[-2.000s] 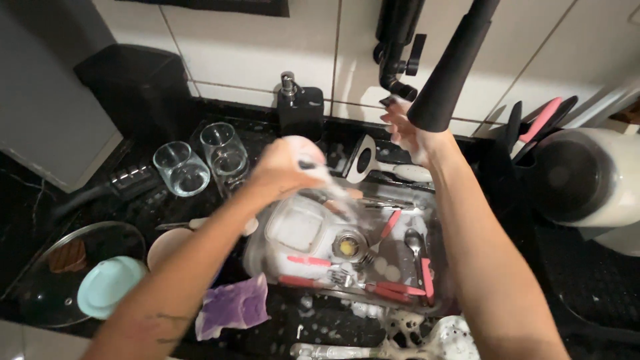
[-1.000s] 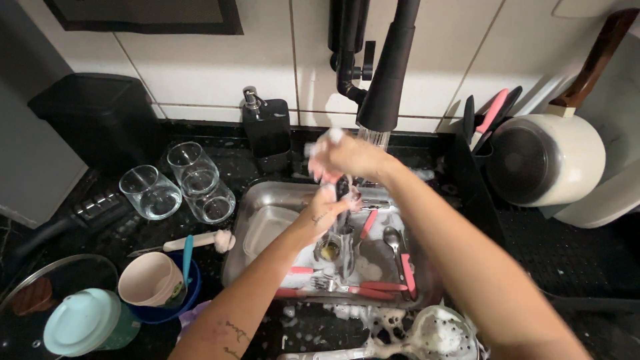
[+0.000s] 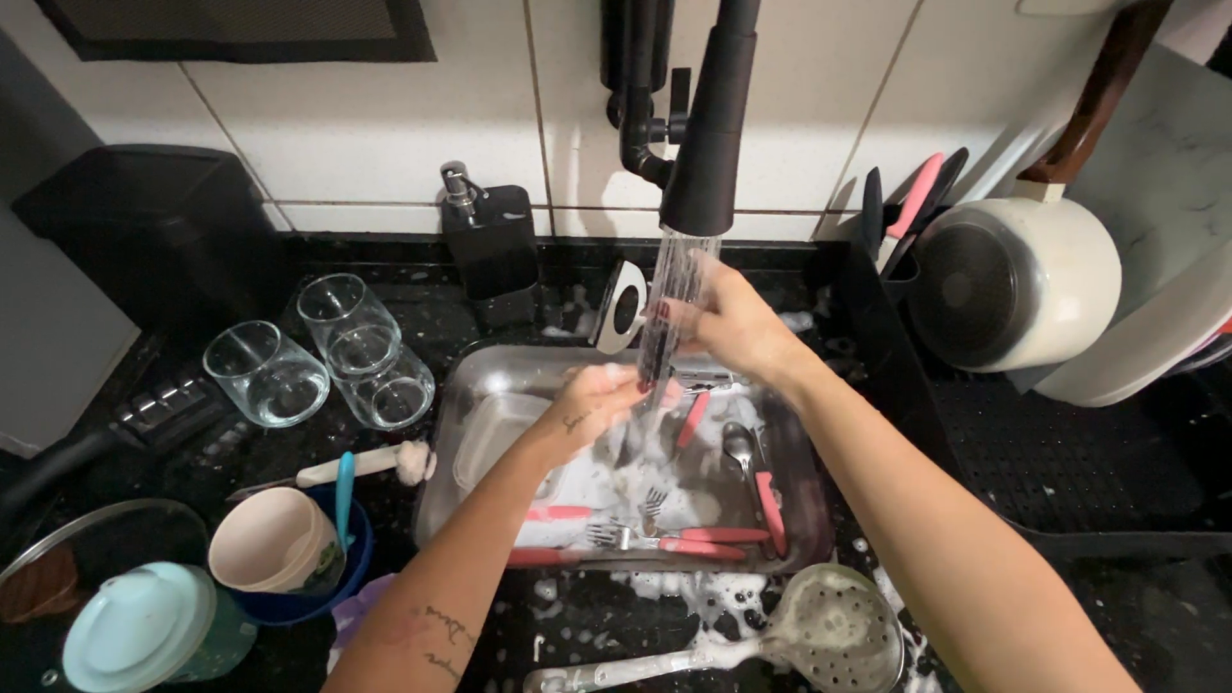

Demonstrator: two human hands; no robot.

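Note:
My left hand (image 3: 602, 399) is above the glass dish (image 3: 462, 385), its fingertips closed on a slim dark utensil (image 3: 656, 351) in the falling water. Just right of the stream, my right hand (image 3: 736, 322) has its fingertips near the utensil's upper end; the water blurs whether they grip it. Water runs from the black faucet head (image 3: 707, 135). In the dish are suds, a clear container (image 3: 500, 438), forks (image 3: 616, 536) with pink handles and a metal spoon (image 3: 738, 448). A soapy skimmer (image 3: 837, 630) lies in front of the dish.
Glass tumblers (image 3: 265, 371), a peach bowl (image 3: 274, 544) in a blue bowl, a container with a light-blue lid (image 3: 140, 626) and a glass lid stand left. Behind are a black soap dispenser (image 3: 489, 241) and a white-framed tool (image 3: 621, 308). A dish rack (image 3: 1049, 462) holds a cream saucepan (image 3: 1049, 279).
My right hand has come from behind the faucet head to the right of the water. My left hand has moved down, nearer the dish. Water now pours, which the oldest frame does not plainly show.

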